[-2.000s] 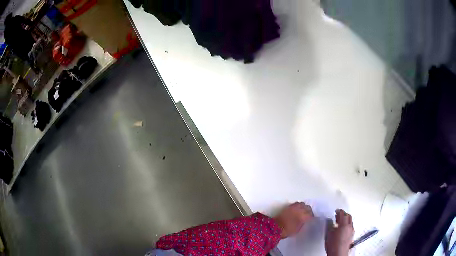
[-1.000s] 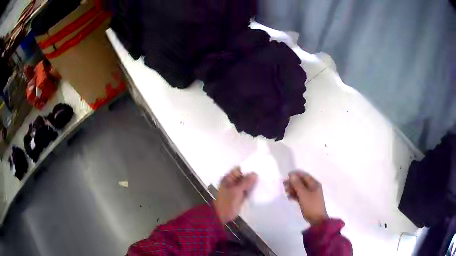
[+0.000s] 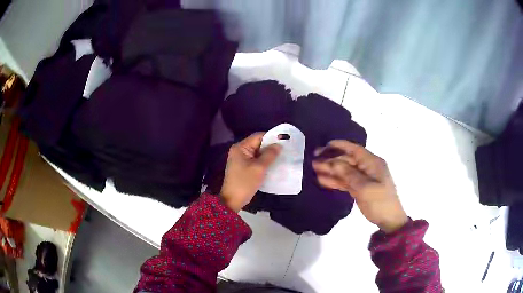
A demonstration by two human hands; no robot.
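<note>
My left hand holds a white tag with a rounded top and a small hole near that end. The tag is over the dark fabric bundles, which lie grouped on the white table. My right hand is just right of the tag, blurred, with its fingers curled. A dark patch shows at its fingertips; I cannot tell whether it is a held thing or the fabric behind.
Large dark fabric stacks lie at the left, with white pieces among them. More dark stacks are at the right edge. A pen lies at the lower right. A pale blue curtain hangs behind. A brown box stands at lower left.
The view has swung, bringing the bundles to the centre and more stacks in at the left. My hands have moved over the bundles, and the white tag now shows clearly in my left hand.
</note>
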